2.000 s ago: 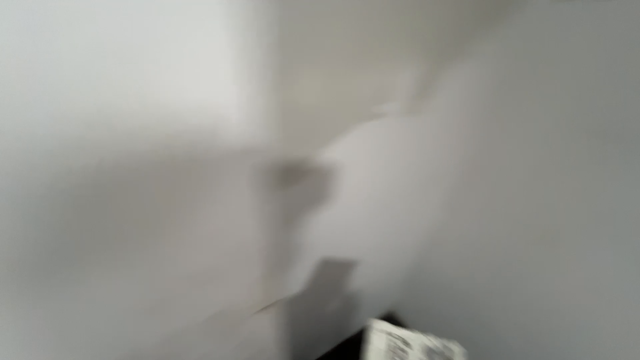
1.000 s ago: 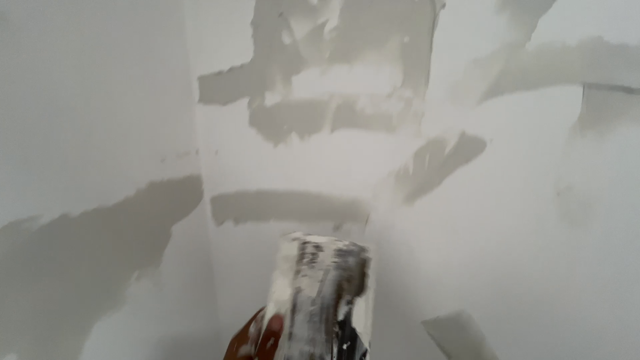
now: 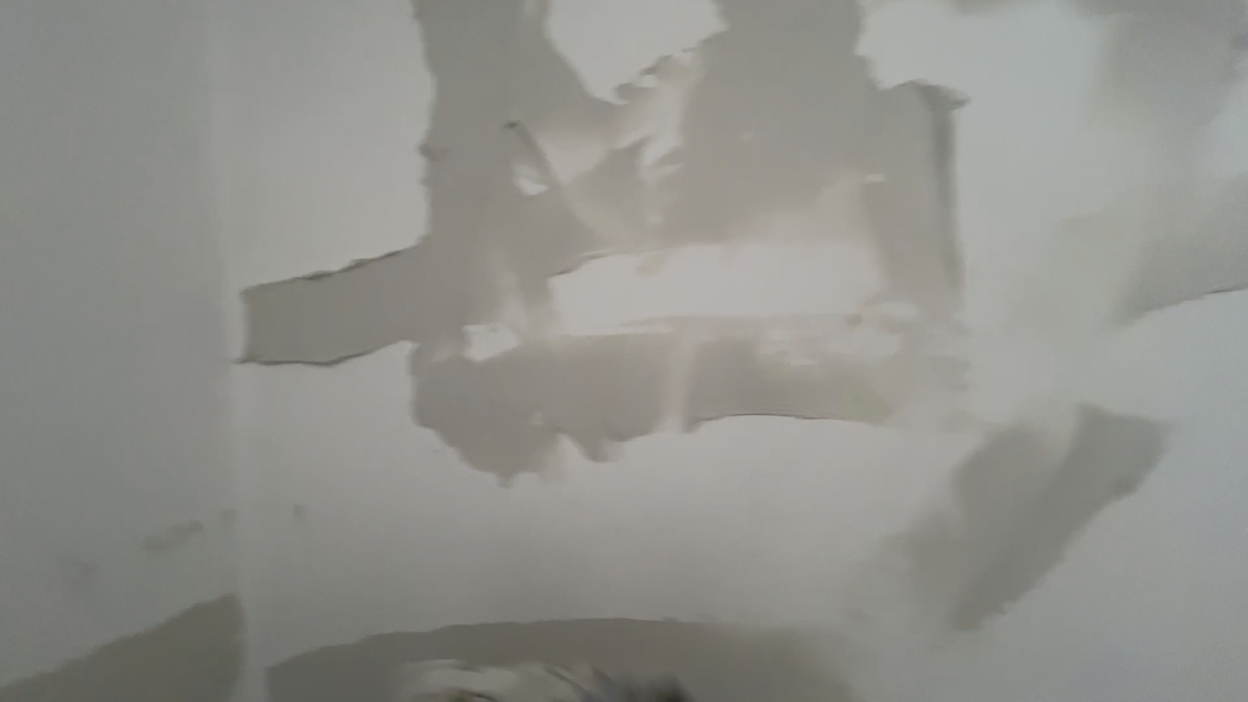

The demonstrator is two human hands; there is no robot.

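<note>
A white wall (image 3: 624, 546) fills the view, with grey patches of wet-looking filler (image 3: 780, 146) spread over its upper middle. A slanting grey patch (image 3: 1063, 517) lies at the right, and a wide curved one (image 3: 585, 639) runs along the bottom. Just the blurred top of a compound-smeared tool (image 3: 546, 682) shows at the bottom edge, in front of that curved patch. Neither of my hands is in the frame; whatever holds the tool is hidden below the edge.
An inside corner of the walls (image 3: 229, 439) runs up the left side. Another grey patch (image 3: 166, 653) lies on the left wall, low down, and more grey filler (image 3: 1189, 224) shows at the upper right.
The view has moved over the wall. A hand at the smeared tool, seen one second ago, is out of view, and only the tool's top shows at the bottom edge.
</note>
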